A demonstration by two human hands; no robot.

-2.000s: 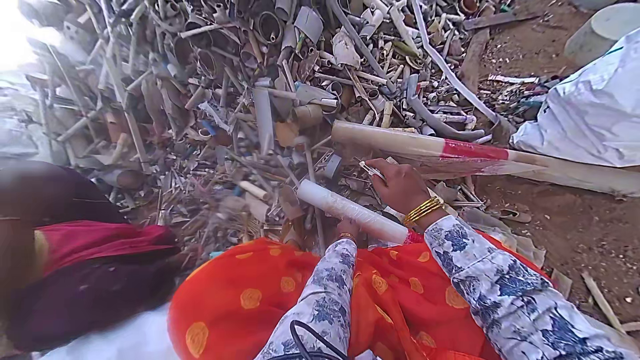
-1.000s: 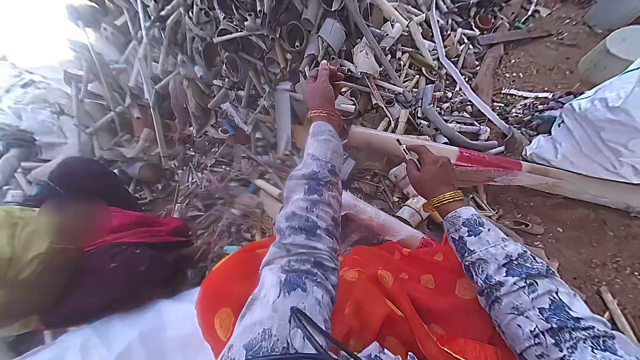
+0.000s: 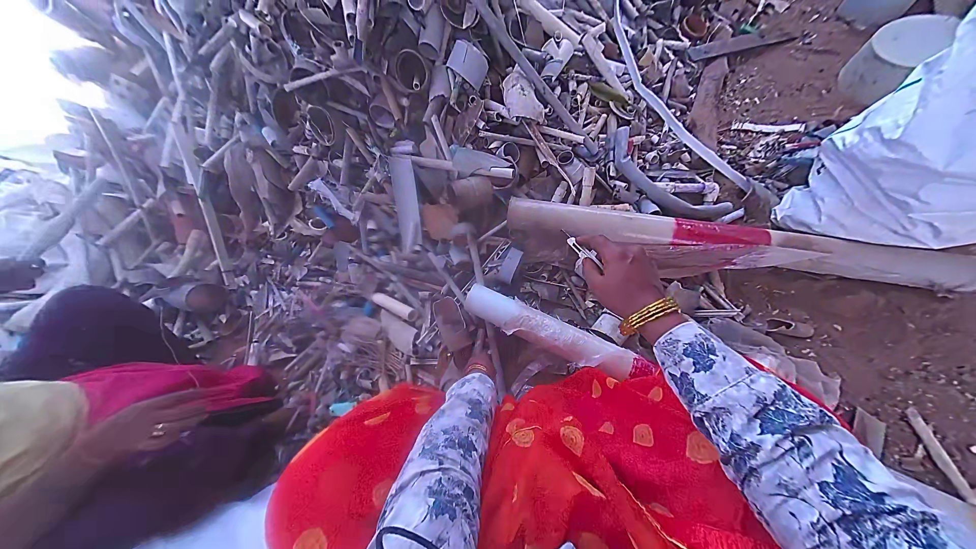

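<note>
My left hand (image 3: 479, 364) is low among the scrap, just left of a white plastic pipe (image 3: 560, 332) wrapped in clear film. Its fingers are dark and partly hidden, close to a thin grey rod, so its grip cannot be told. My right hand (image 3: 619, 276) is shut on a small metal hand tool (image 3: 584, 253), whose tip points up and left. That hand is above the film-wrapped pipe and in front of a thicker cream pipe (image 3: 595, 221) with a red band.
A large heap of plastic pipe scrap (image 3: 343, 114) fills the back and left. A co-worker's hand (image 3: 145, 427) is at the lower left. A white sack (image 3: 892, 168) and a pale bucket (image 3: 896, 57) stand at the right, on brown soil (image 3: 854, 335).
My left hand, stretched out toward the heap a second ago, has come back down beside the film-wrapped pipe. My right hand still holds the tool.
</note>
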